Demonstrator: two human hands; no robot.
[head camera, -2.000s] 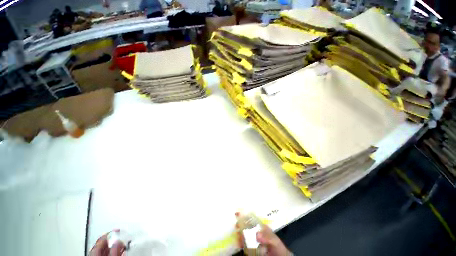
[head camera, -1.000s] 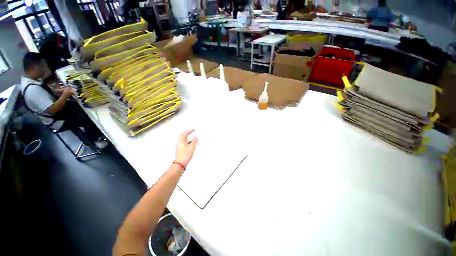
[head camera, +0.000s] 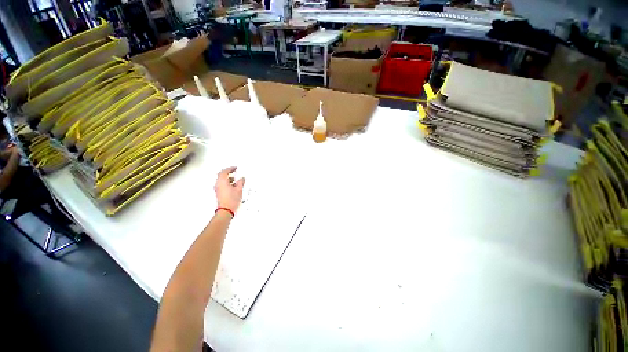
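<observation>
My left hand (head camera: 228, 191), bare with a red band at the wrist, reaches out over the far part of a white speckled board (head camera: 237, 292) with a dark right edge. Its thumb and fingers are apart and no object shows in them. The board lies flat on the white table (head camera: 413, 227). My right hand is not in view. A small glue bottle (head camera: 319, 129) with amber content stands upright, nozzle up, near the table's far edge.
Tall stack of grey, yellow-edged panels (head camera: 103, 124) at left; shorter stack (head camera: 492, 113) at far right; more at the right edge (head camera: 606, 206). White nozzles (head camera: 222, 89) and brown cardboard (head camera: 337, 108) stand at the far edge. Red crate (head camera: 406, 69) beyond. Part of a person (head camera: 10, 168) at left edge.
My right hand with a bottle and my left hand with a white scrap were at the front two seconds ago. The view swung left, then slightly right; my left hand is now over the board.
</observation>
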